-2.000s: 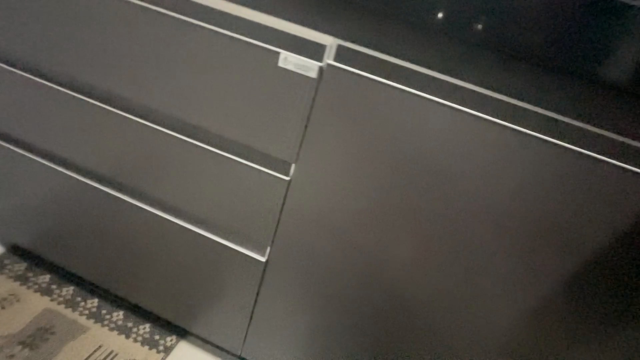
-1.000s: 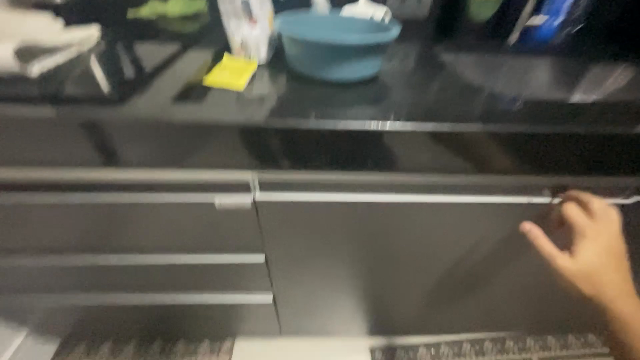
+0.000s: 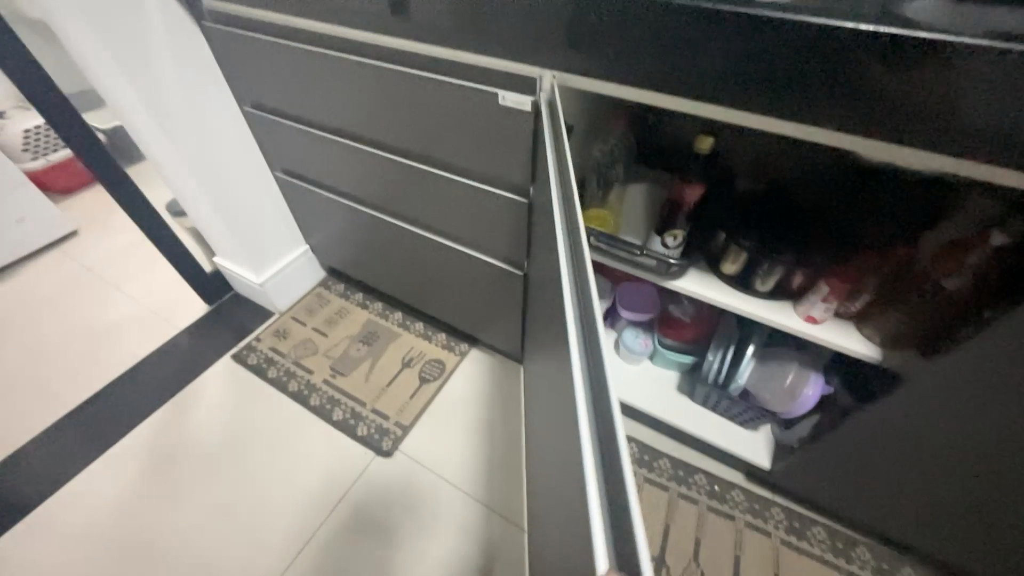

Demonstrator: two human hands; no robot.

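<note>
A dark grey cabinet door [image 3: 588,336] with a pale metal edge stands open, swung out towards me. At the bottom border a small bit of a fingertip, seemingly of my right hand [image 3: 612,572], touches the door's edge; the rest of that hand is out of frame, so its grip is hidden. My left hand is not in view. Inside the cabinet, the upper shelf [image 3: 744,298] bears a dark bottle with a yellow cap [image 3: 680,200], a black rack and blurred packets. On the lower shelf [image 3: 688,416] are a purple-lidded container [image 3: 637,301], stacked tubs and a dark basket [image 3: 724,400] holding lidded containers.
Dark drawers [image 3: 400,136] with metal edges are left of the door. A patterned kitchen mat [image 3: 360,356] lies on the tiled floor below them, and a second mat [image 3: 720,520] below the cabinet. A white wall corner [image 3: 264,276] and a red-and-white carrier [image 3: 48,152] are at the left.
The cabinet door, shut in both earlier frames, is now open and shows the shelves. My right hand, at the door's upper right edge one second ago, is now almost out of view. The view has tilted down.
</note>
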